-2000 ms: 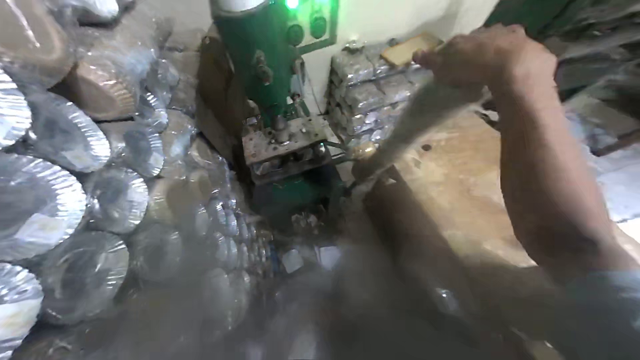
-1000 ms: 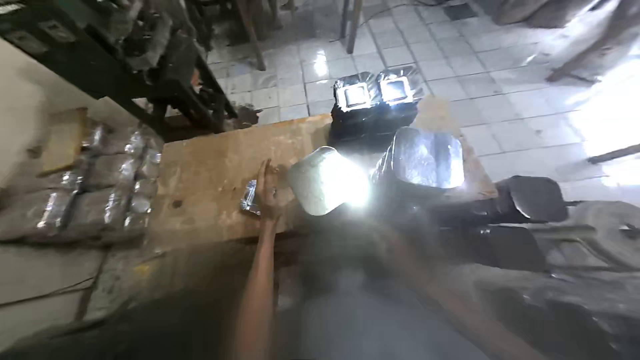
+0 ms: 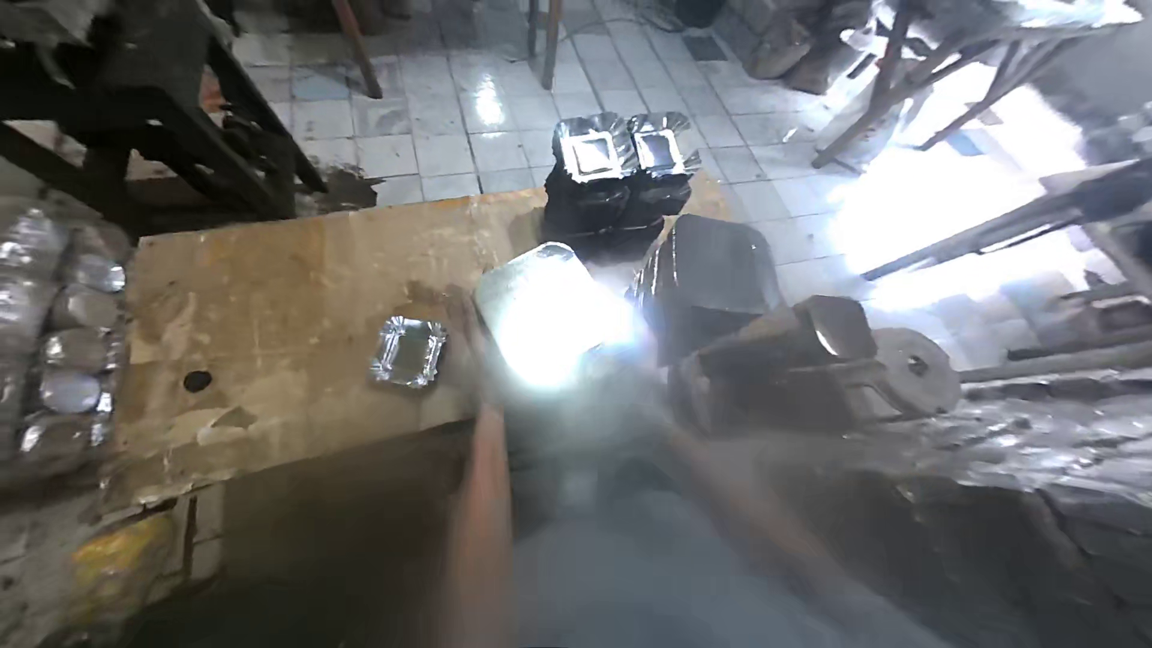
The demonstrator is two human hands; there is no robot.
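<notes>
My left hand [image 3: 472,351], blurred, lies along the left side of a stack of shiny foil sheets [image 3: 531,297]. Glare hides much of that stack. My right hand [image 3: 634,391] is a faint blur near its lower right side; the fingers do not show clearly. Whether either hand grips the sheets cannot be seen. On the wooden board, left of my left hand, lies a small rectangular foil tray [image 3: 409,351]. Two adjoining stacks of fluted foil trays [image 3: 589,155] stand at the board's far edge. Right of the glare is another stack of rounded-corner sheets [image 3: 715,265].
The wooden board [image 3: 261,288] has a dark round hole at left. Wrapped foil containers [image 3: 76,351] are piled beyond its left end. A dark metal frame [image 3: 180,117] stands behind. At right are a round wheel-like part [image 3: 913,369] and a long bar [image 3: 1008,220].
My left hand has moved right from beside the small foil tray to the foil sheets. Two seconds ago the view faced a green press, with one arm raised at right.
</notes>
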